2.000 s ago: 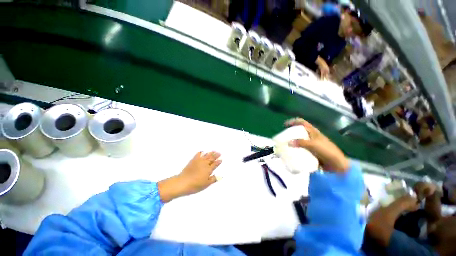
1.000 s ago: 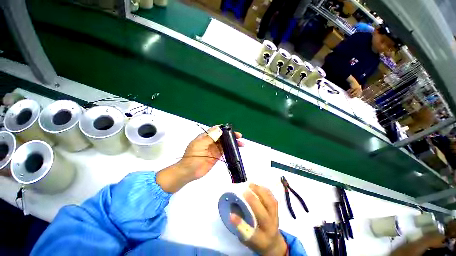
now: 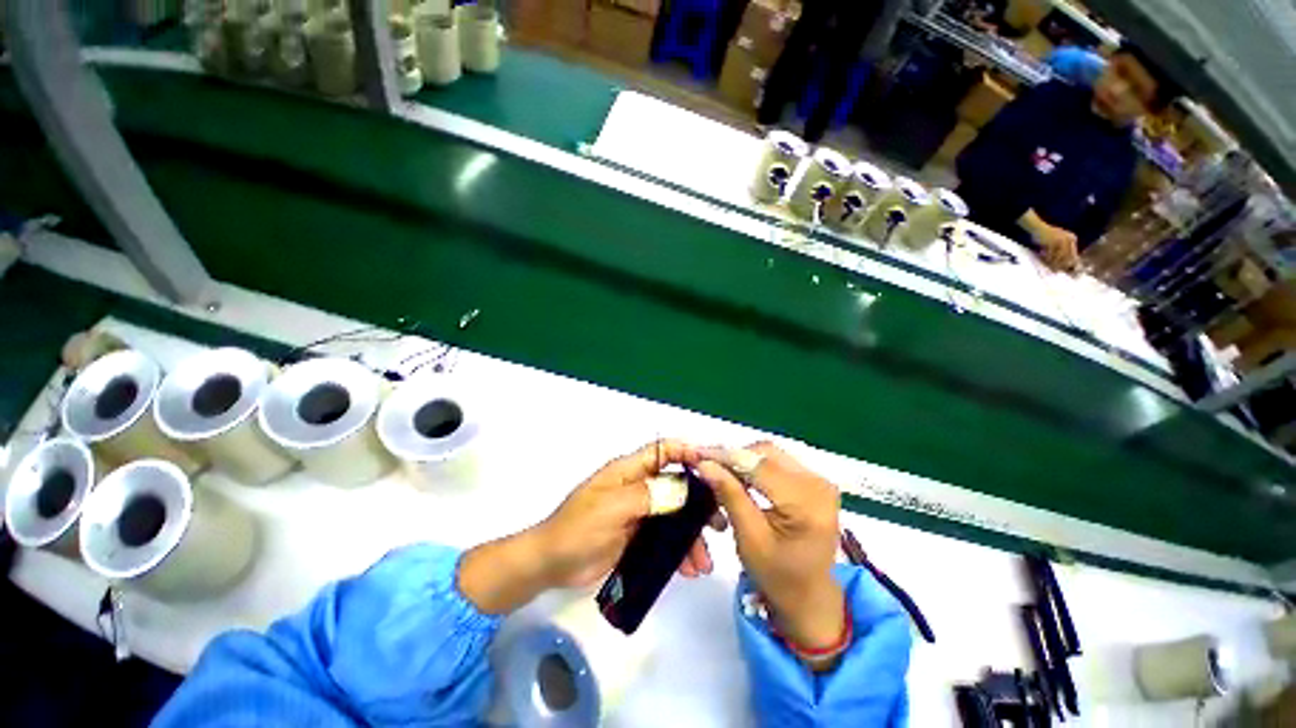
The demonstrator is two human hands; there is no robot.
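My left hand [image 3: 604, 515] holds a long black adapter box [image 3: 657, 558] upright at a tilt, with a yellow cover on one finger. My right hand [image 3: 779, 529] has its fingertips together at the top end of the black box, touching my left fingertips. Whatever small part is between the fingertips is hidden. A cream cylinder housing [image 3: 557, 680] with a pale rim and dark centre hole lies on the white bench below the black box, partly behind my left sleeve. The lower end of the black box is just above it.
Several cream housings [image 3: 324, 410] cluster at left. Cutters [image 3: 888, 585] lie right of my right sleeve, partly covered. Black boxes [image 3: 1049, 633] and a cream cylinder [image 3: 1177, 668] lie at right. A green conveyor [image 3: 569, 270] runs beyond. A person [image 3: 1052, 164] works at the opposite bench with cream housings [image 3: 853, 196].
My right hand has let go of the cream housing and moved up to the top end of the black box. The housing now lies lower and further left on the bench.
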